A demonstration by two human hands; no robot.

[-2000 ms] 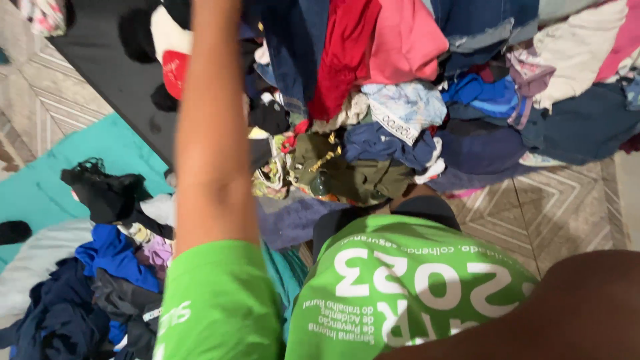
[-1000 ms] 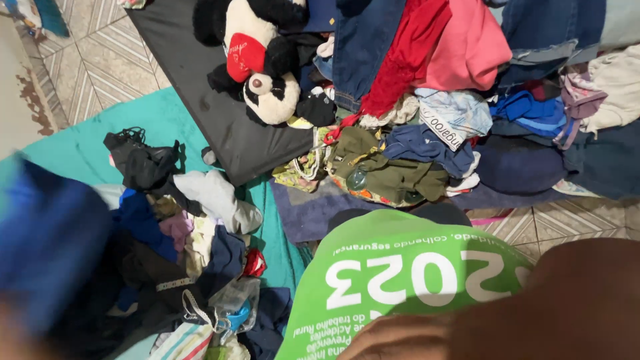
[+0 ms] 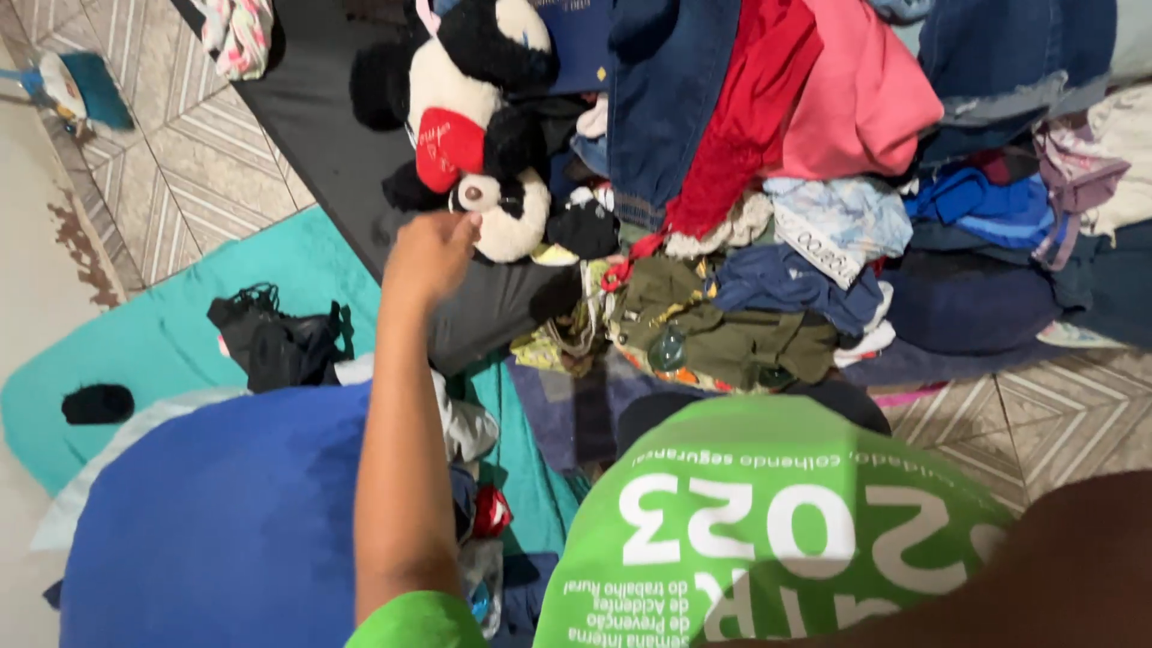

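Observation:
My left hand (image 3: 436, 255) reaches out with bent fingers, the fingertips at the muzzle of a black-and-white plush panda (image 3: 511, 220). Whether it grips the toy cannot be told. The panda has a red heart (image 3: 450, 148) and lies on dark grey fabric. Beneath and left of my left forearm is a large blue cloth item (image 3: 225, 522), smooth and rounded. My right hand is not visible; only a blurred part of the arm fills the lower right corner.
Piled clothes lie at the upper right: jeans (image 3: 670, 99), a red garment (image 3: 751, 99), a pink one (image 3: 855, 90), olive fabric (image 3: 720, 315). A teal sheet (image 3: 189, 315) holds black garments (image 3: 288, 337) and a small black item (image 3: 97, 404). Patterned floor tiles (image 3: 198, 135) show at upper left.
The blurred blue item at the left edge now lies spread beside my left arm. My left hand has come to the panda. The fingers seen at the bottom a second ago are out of view.

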